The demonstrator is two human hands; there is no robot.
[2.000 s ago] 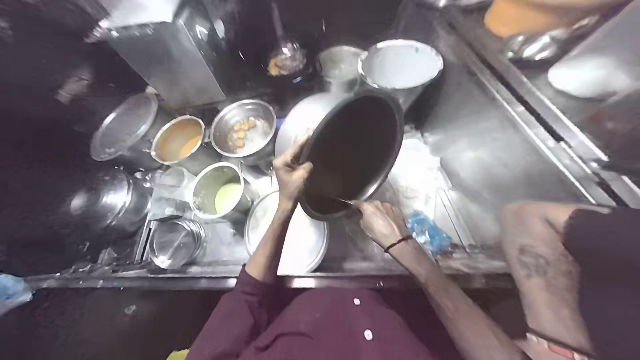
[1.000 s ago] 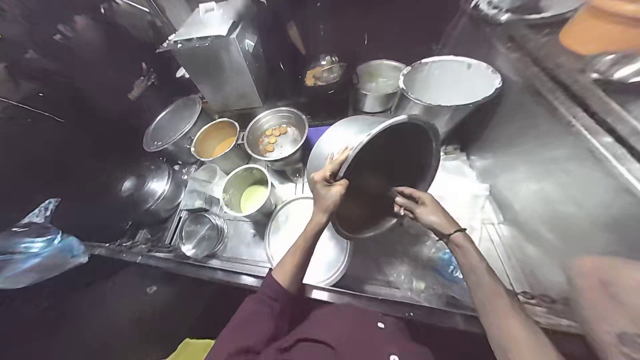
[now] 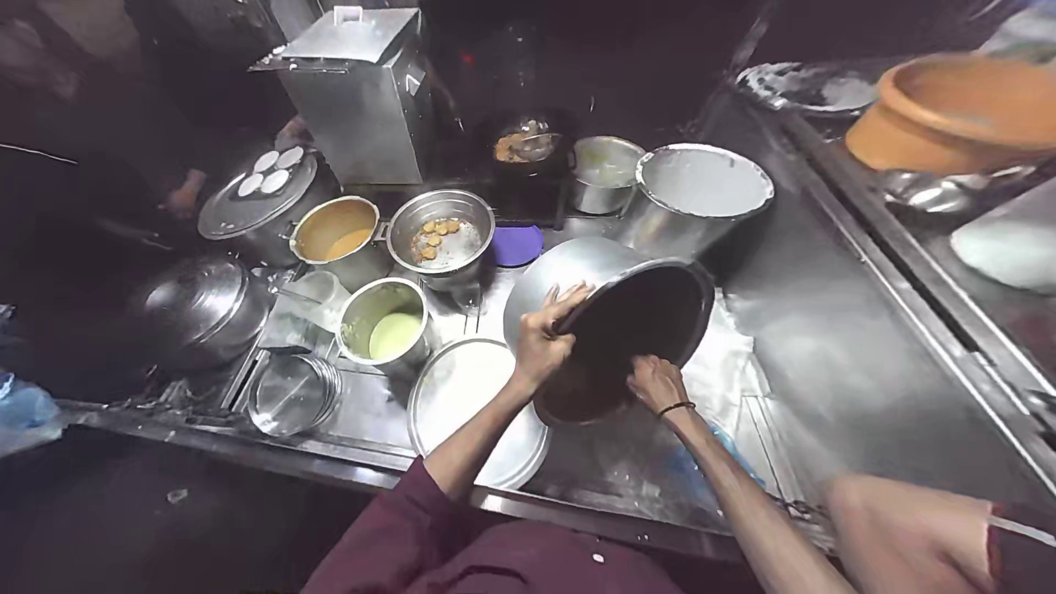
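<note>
A large metal pot (image 3: 569, 268) is tilted on its side, its dark mouth turned toward me. My left hand (image 3: 547, 338) grips the pot's upper left rim, fingers over the outside. Inside the mouth, near the lower right rim, is my right hand (image 3: 657, 384), its fingers curled; whether it holds anything is hidden in the dark. Beneath my left forearm lies a round white-topped container (image 3: 470, 396). Left of it stands a pot of pale green liquid (image 3: 346, 330), and behind that a pot of orange-brown liquid (image 3: 375, 256) and a steel pan with small fried pieces (image 3: 487, 219).
A tall white-rimmed pot (image 3: 672, 231) and a smaller pot (image 3: 601, 198) stand behind. Stacked steel plates (image 3: 289, 396) are at left, near a lidded pot (image 3: 256, 194). A steel box (image 3: 355, 124) rises at back left. Another person's arm (image 3: 899, 528) is at lower right; an orange clay pot (image 3: 887, 124) stands upper right.
Several white discs now show on the lid at left, which was bare before. My right hand has moved within the pot's mouth. The view has shifted.
</note>
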